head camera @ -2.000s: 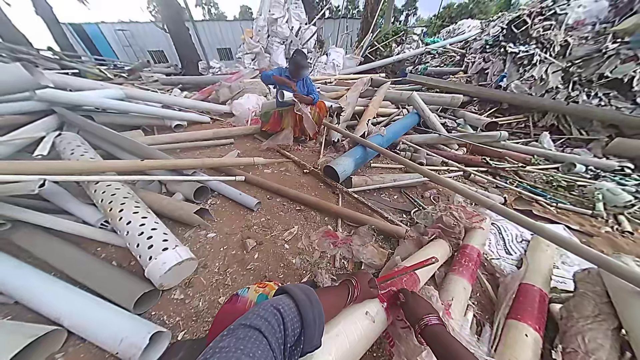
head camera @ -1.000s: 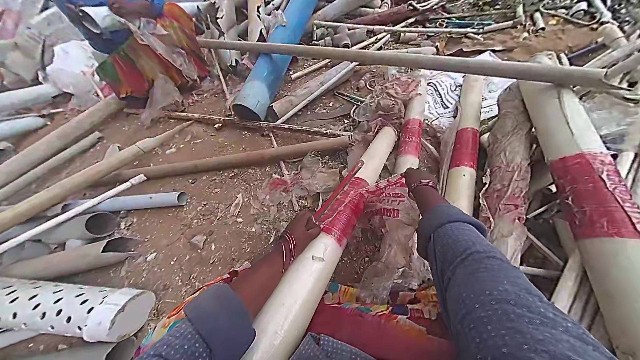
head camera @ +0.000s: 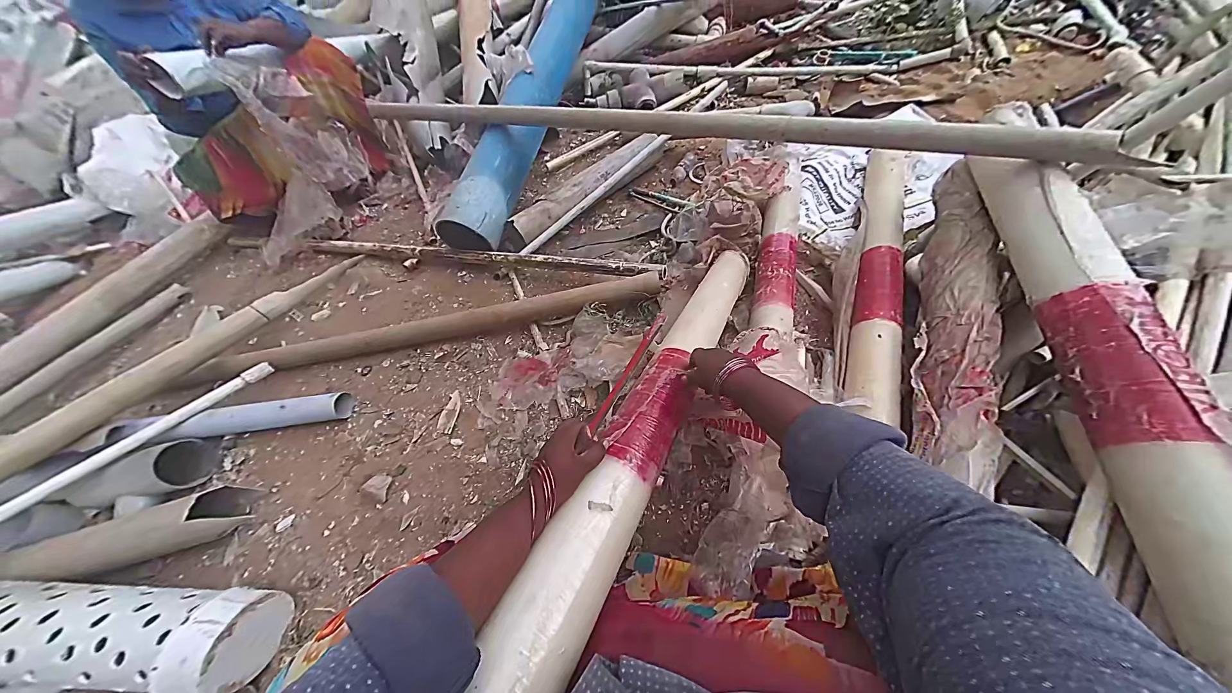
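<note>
A cream plastic pipe (head camera: pixel 568 568) slants up from my lap, with a band of red printed film (head camera: pixel 650 414) around its upper part. My left hand (head camera: pixel 570 452), wearing red bangles, grips the end of a thin red tool or blade (head camera: pixel 626 371), whose exact kind I cannot tell, along the band's left side. At the band's right edge is my right hand (head camera: pixel 712 371), its fingers closed on the film. Loose clear plastic film (head camera: pixel 751 500) with red print hangs from the pipe below the right wrist.
Several cream pipes, one a red-banded pipe (head camera: pixel 876 356), lie to the right. A long grey pole (head camera: pixel 751 125) crosses beyond them. A blue pipe (head camera: pixel 510 144) lies ahead. Another person (head camera: pixel 250 106) sits at the upper left holding a pipe. A perforated white pipe (head camera: pixel 125 635) lies at lower left.
The view has tilted down towards the pipe since the earliest frame. Since the middle frame, my right hand has moved left and down, from the pulled-out film to the band's edge.
</note>
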